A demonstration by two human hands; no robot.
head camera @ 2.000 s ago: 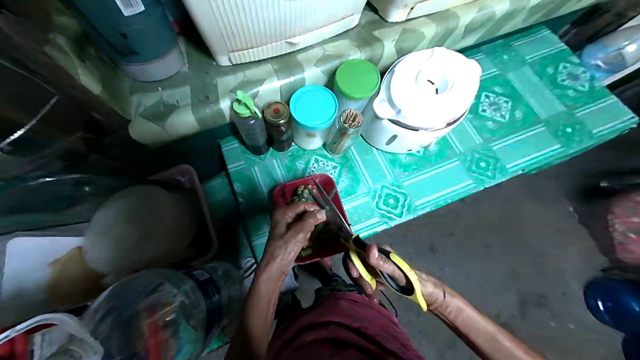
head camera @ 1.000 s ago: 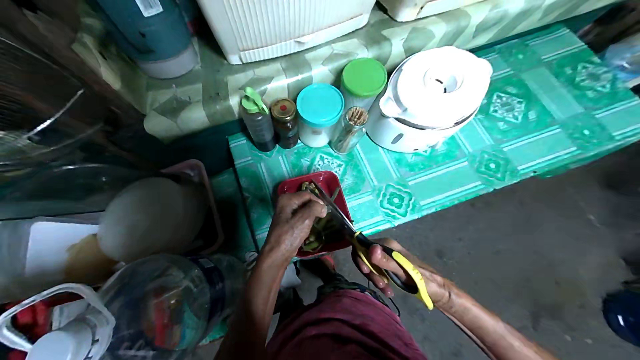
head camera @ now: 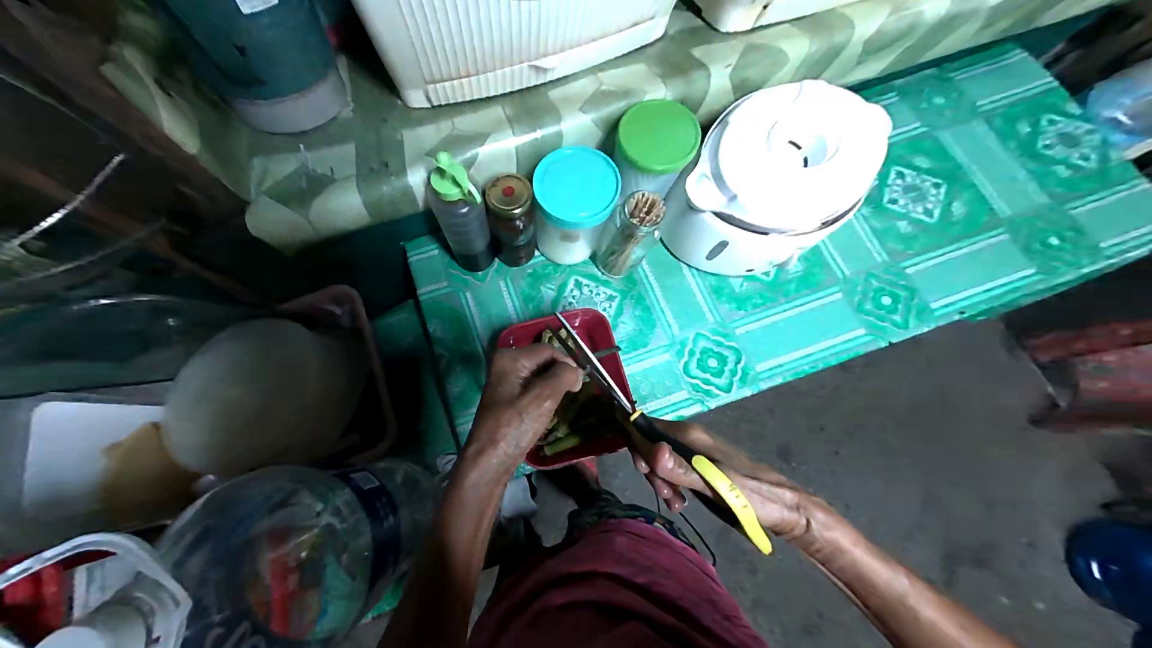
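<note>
My right hand (head camera: 693,468) holds scissors (head camera: 711,481) with yellow and black handles, their blades pointing up and left over a red plastic tray (head camera: 621,371). The fingers of my left hand (head camera: 531,387) pinch a small piece, too small to name, beside the blades above that tray. Cut pieces of green and yellowish food (head camera: 562,443), perhaps vegetable, lie in the tray, partly hidden by my left hand. The tray sits at the front edge of a table with a green patterned cover (head camera: 765,346).
Behind the tray stand a bottle with a green cap (head camera: 462,216), a dark jar (head camera: 511,220), a blue-lidded container (head camera: 576,193), a green-lidded one (head camera: 657,135), a jar of toothpicks (head camera: 632,234) and a white lidded cooker (head camera: 783,171). A large clear plastic bottle (head camera: 279,549) is at lower left.
The scissors have turned in my right hand, so the yellow handle shows more edge-on than before. My left hand stays over the red tray.
</note>
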